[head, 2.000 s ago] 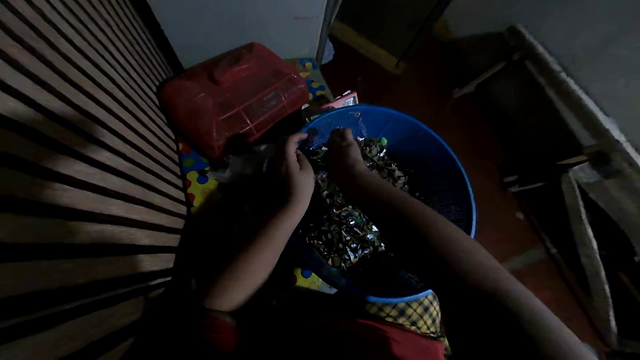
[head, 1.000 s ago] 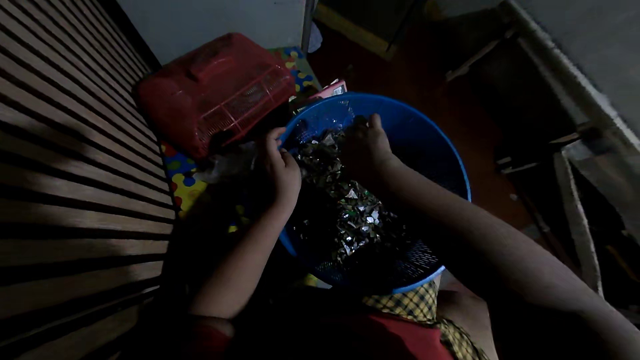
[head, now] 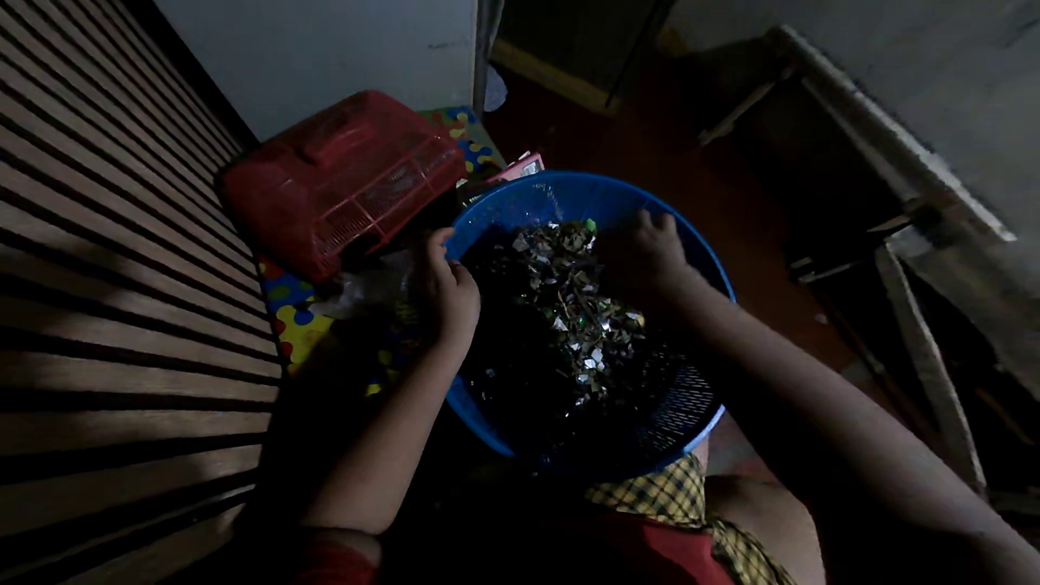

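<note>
A round blue plastic basket [head: 719, 264] with perforated sides stands before my knees. A heap of small shiny scraps [head: 591, 313], silvery and dark with a few green bits, lies in it. My left hand [head: 451, 288] is at the basket's left rim, fingers curled and apart; its fingertips are partly in shadow, and I cannot tell whether anything is in them. My right hand [head: 660, 248] is over the right inner side of the basket, beside the heap, partly blurred, its lower fingers in shadow; whether it holds anything cannot be told.
A red plastic case with grille panels [head: 349, 175] lies behind left on a colourful puzzle-patterned mat [head: 305, 329]. Clear plastic [head: 357, 296] lies beside it. A slatted wooden surface [head: 138, 341] runs along the left. A wooden frame [head: 902, 146] stands at the right.
My right hand has moved from the top of the heap to the right side of the basket. My left hand stays by the left rim.
</note>
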